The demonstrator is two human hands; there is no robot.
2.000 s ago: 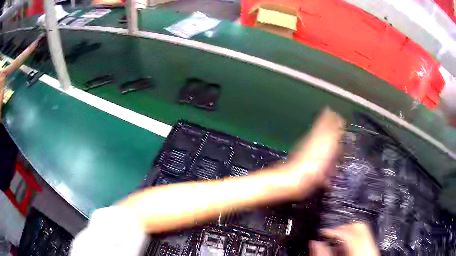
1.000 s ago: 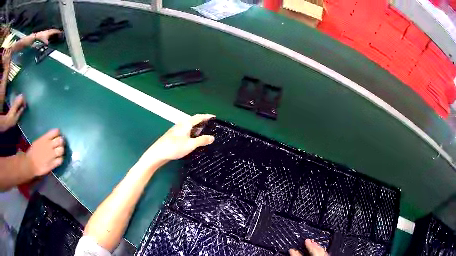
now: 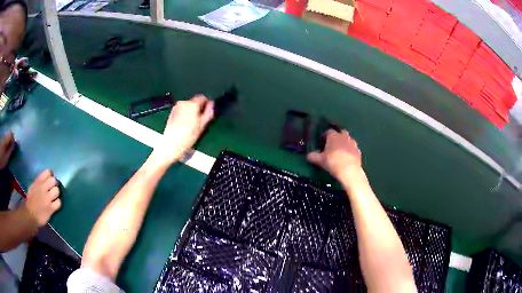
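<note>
My left hand (image 3: 186,126) is over the green belt, closed on a blurred black phone housing (image 3: 226,103). My right hand (image 3: 340,153) is over the belt further right, its fingers on another black phone housing (image 3: 325,131), partly hidden by the fingers. A flat phone housing (image 3: 296,131) with an open window lies on the belt just left of my right hand. Another housing (image 3: 151,106) lies left of my left hand. A shiny black blister tray (image 3: 263,212) with ribbed pockets lies below both hands; the pockets that show look empty. My right forearm covers part of it.
The green conveyor belt (image 3: 257,74) runs beyond the white rail (image 3: 123,123). A pale post (image 3: 59,57) stands at left. Another person's hand (image 3: 43,197) rests on the bench. Red boxes (image 3: 423,46) and a clear bag (image 3: 234,15) are across the line. More black trays (image 3: 497,274) are lower right.
A ribbed tray now lies where filled pockets showed earlier. Both hands have moved from the tray to the belt. My left hand has taken hold of a housing; the right has reached the paired housings.
</note>
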